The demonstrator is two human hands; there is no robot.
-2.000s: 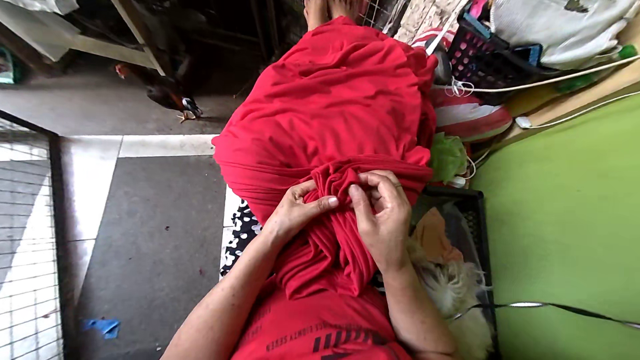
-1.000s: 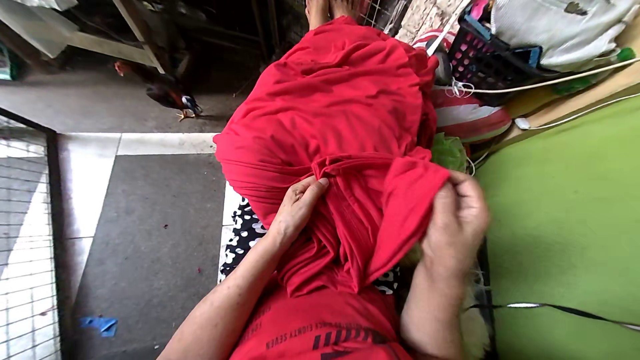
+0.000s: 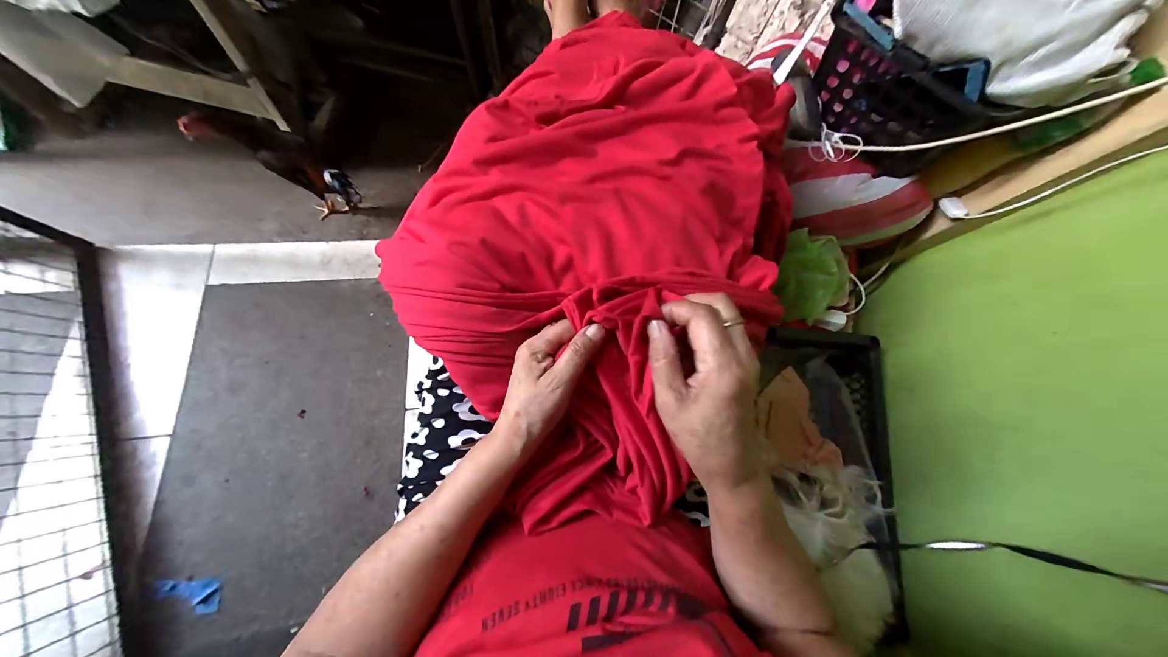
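Note:
A large red cloth [image 3: 602,182] lies over my lap and legs, with its nearer part gathered in folds toward my waist. My left hand [image 3: 547,379] pinches a bunched fold between thumb and fingers. Close by on the right, my right hand [image 3: 712,383], with a ring on one finger, has its thumb and fingertips at the same gathered folds; whether cloth is pinched between them is partly hidden. Black-and-white flowered fabric [image 3: 443,429] shows below the cloth at the left.
At right stand a black plastic crate [image 3: 871,401] holding pale fluffy material, a dark basket [image 3: 876,100], a red-and-white shoe [image 3: 858,196] and a green wall [image 3: 1031,383]. A chicken [image 3: 274,160] is at upper left. A wire-mesh panel [image 3: 55,438] borders the left.
A second ago my right hand held a flap of the cloth out to the right; now it is back beside my left hand at the folds, much as two seconds ago.

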